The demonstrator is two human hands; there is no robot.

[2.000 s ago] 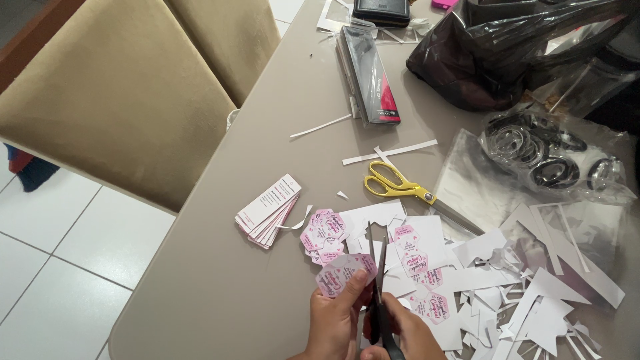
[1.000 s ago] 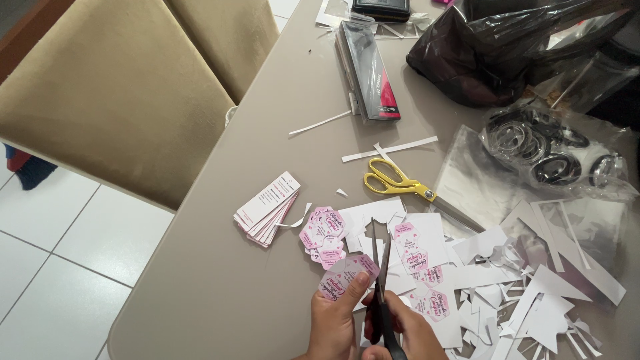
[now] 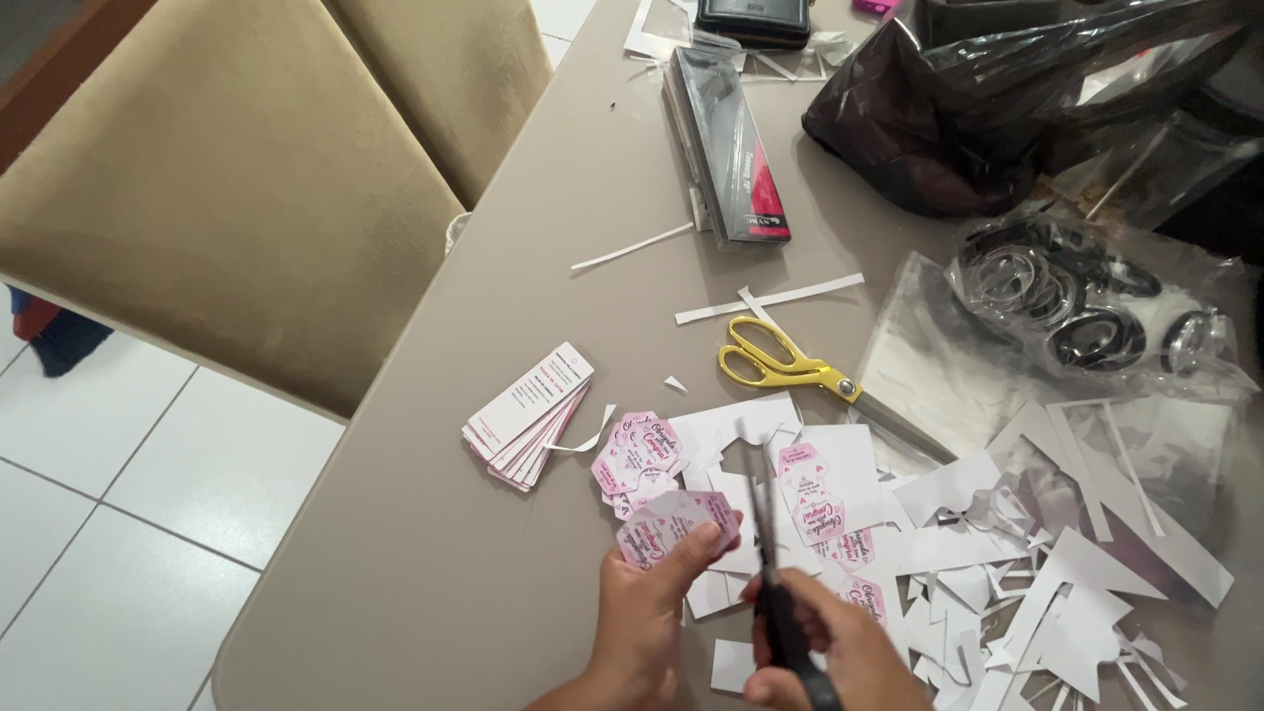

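Pinched in my left hand is a pink printed paper label, its thumb on the label's right part. My right hand grips black-handled scissors, whose blades point away from me, just right of the label. The blades look blurred. Beyond the held label, a small pile of cut pink labels lies on the table. More pink printed pieces rest on white paper to the right of the blades. A stack of printed cards is fanned out at left.
Yellow-handled scissors lie beyond my hands. White paper scraps cover the right side. A bag of round black and clear items, a black plastic bag, a clear-topped box and a black case stand farther back. Upholstered chairs adjoin the left edge.
The held label has turned and now sits slightly apart from the scissor blades. Both hands keep hold of the same things.
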